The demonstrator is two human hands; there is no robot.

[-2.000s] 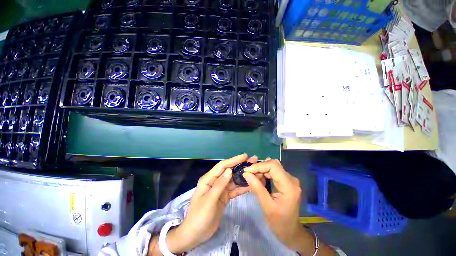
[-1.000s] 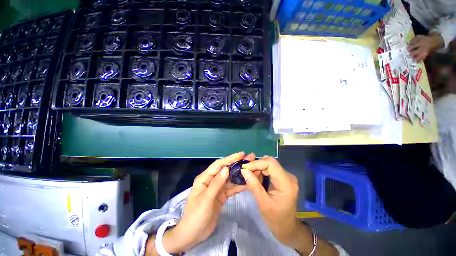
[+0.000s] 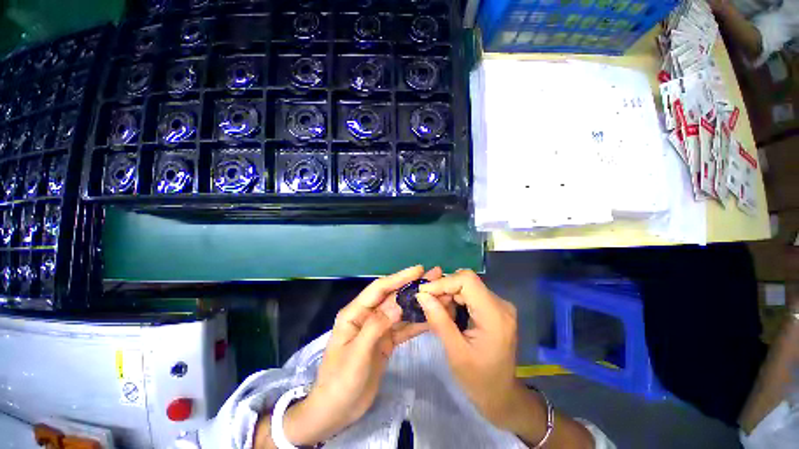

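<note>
A round black part is held between both hands above my lap, in front of the bench edge. My left hand grips its left side with thumb and fingers. My right hand has its thumb and index fingertips on the part's upper right face. Whether a tiny piece is under the right fingertips cannot be told. The black blister tray lies ahead on the green bench, with ring shapes in its square pockets. White sticker sheets lie to its right, with a few dark dots.
A second black tray is at the far left. A blue basket stands behind the sheets. White and red cards lie on the yellow side table. A grey-white machine is lower left, a blue stool lower right. Parts of another person show at right.
The view has shifted slightly, so trays and sheets sit a little further left and up. Both hands still hold the black part. The other person's hand at the cards has moved up and away.
</note>
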